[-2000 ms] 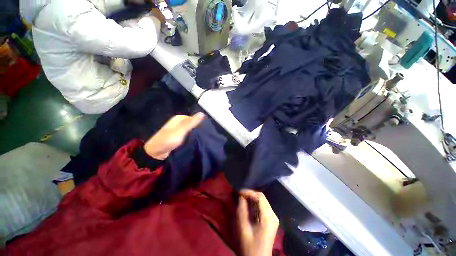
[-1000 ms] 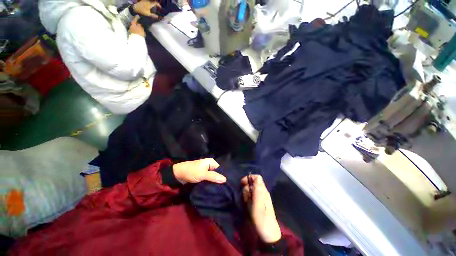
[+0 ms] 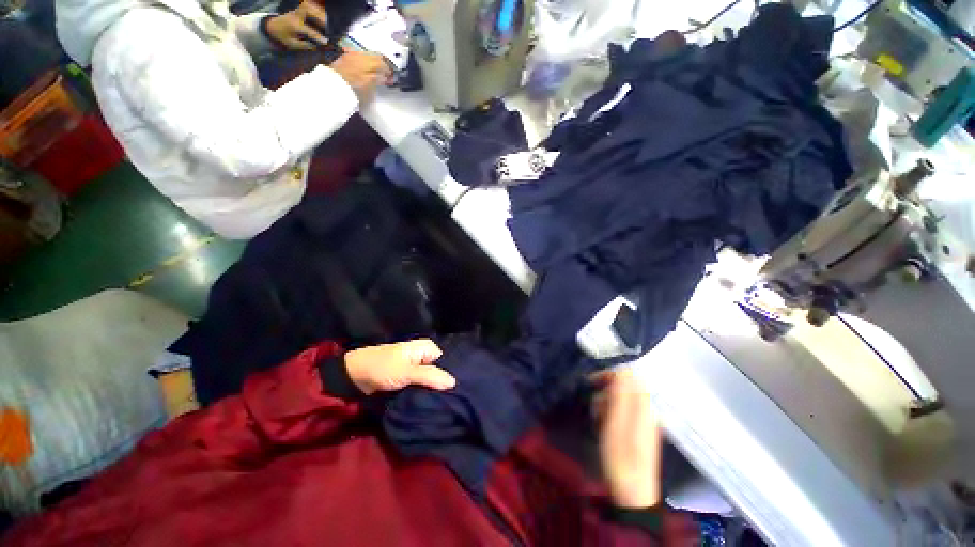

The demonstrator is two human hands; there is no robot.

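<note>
A navy garment piece lies bunched over my lap and runs up to the large navy garment pile on the white table. My left hand grips the bunched cloth at its upper left, thumb on top. My right hand is blurred, at the table's front edge to the right of the cloth; whether it holds cloth or a tool cannot be told. The sewing machine stands at the right, with its lit needle area away from both hands.
A dark bundle with a white lettered band lies left of the pile. A dark heap hangs beside my lap. A person in a white jacket works at the upper left. A pale sack stands at the lower left.
My right hand has moved right, away from my left hand, towards the table edge. My left hand stays on the cloth. A white gap now shows in the cloth at the table edge.
</note>
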